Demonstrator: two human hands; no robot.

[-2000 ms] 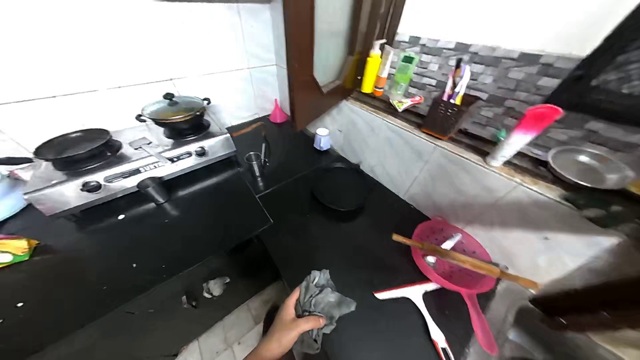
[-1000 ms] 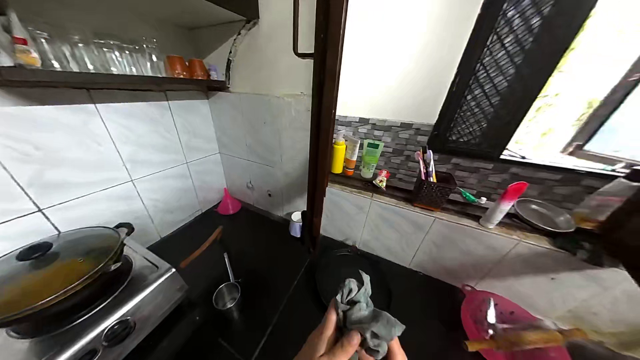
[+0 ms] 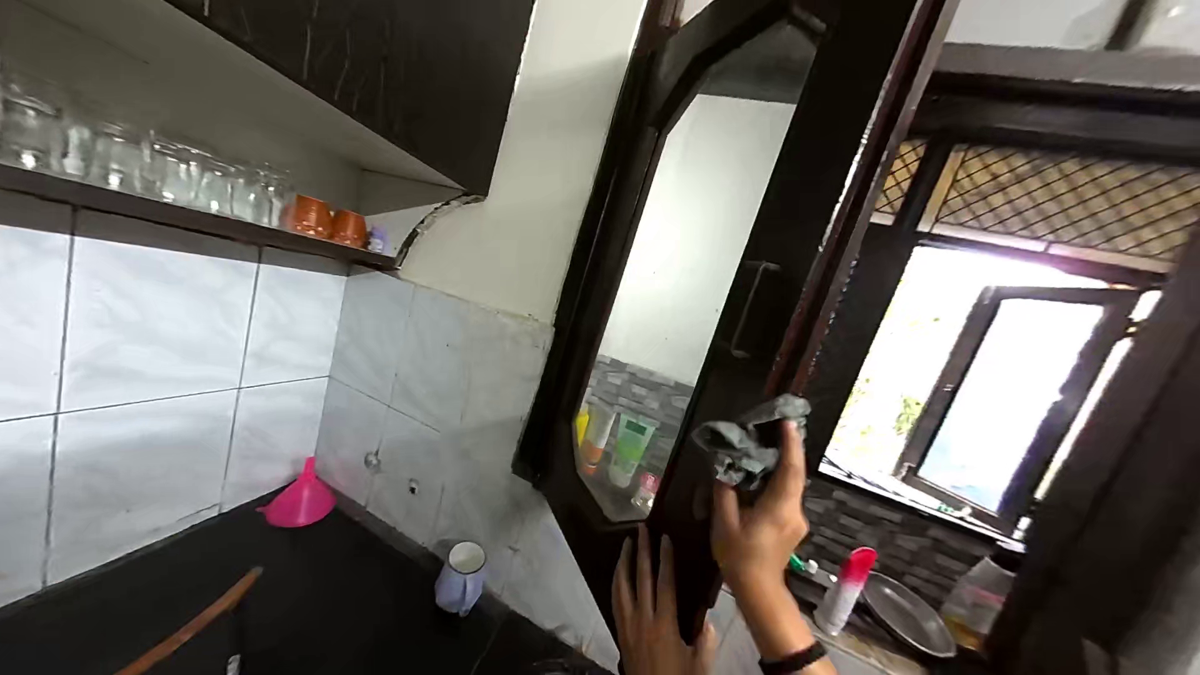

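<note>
A crumpled grey cloth [image 3: 750,441] is in my right hand [image 3: 764,525], pressed to the dark wooden frame of a glass-paned cabinet door [image 3: 694,403], near its outer edge and below the metal handle [image 3: 753,309]. My left hand [image 3: 652,605] lies with fingers spread against the bottom of the same door, left of and below my right hand. It holds nothing. The door's pane [image 3: 689,244] reflects several bottles and a tiled wall. A dark band circles my right wrist.
Below at left, a pink funnel [image 3: 302,497], a mug [image 3: 461,577] and a wooden stick [image 3: 192,623] are on the black counter [image 3: 347,600]. Glasses [image 3: 178,173] line a shelf. On the right ledge are a pink-capped bottle [image 3: 846,591] and a metal plate [image 3: 907,614].
Both hands have risen from over the counter to the cabinet door. The cloth, near both hands a second ago, is now in my right hand on the door frame. The view has tilted up.
</note>
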